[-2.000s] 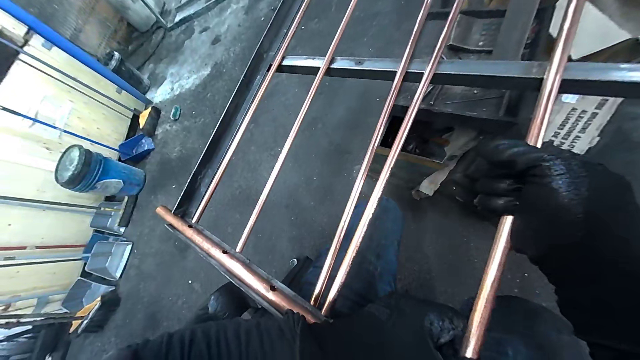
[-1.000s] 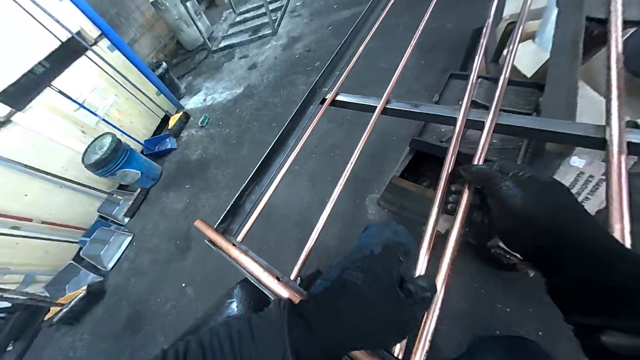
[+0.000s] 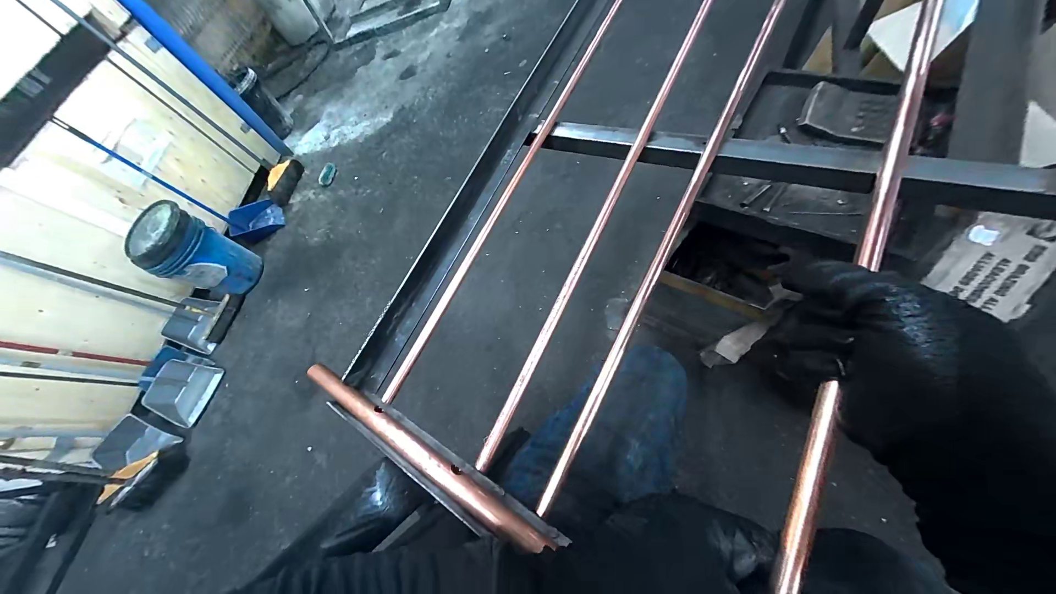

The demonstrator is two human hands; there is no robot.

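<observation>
My right hand (image 3: 841, 338), in a black glove, is closed around a copper tube (image 3: 895, 148) at the right, which looks thicker than the others. Three thinner copper tubes (image 3: 462, 272) (image 3: 590, 235) (image 3: 656, 264) run lengthwise to its left, over a dark steel crossbar (image 3: 792, 161). Their near ends lie at or beside a thick copper header pipe (image 3: 412, 450) with small dark holes, set crosswise on a metal angle piece. My left hand (image 3: 718, 536), also black-gloved, is low in the view between the header pipe and the right tube; its fingers and grip are hidden.
A long steel angle rail (image 3: 462, 223) bounds the tubes on the left. A lidded blue bucket (image 3: 198, 247), dustpans (image 3: 183, 392) and brooms stand along a plywood wall. Beneath the tubes at right lie an open box (image 3: 718, 264), a metal tray and a printed cardboard box (image 3: 998, 260).
My right hand has gone from a close pair of copper tubes to a grip farther right. One thin tube now shows where the pair ran. More of the header pipe shows beside my left arm.
</observation>
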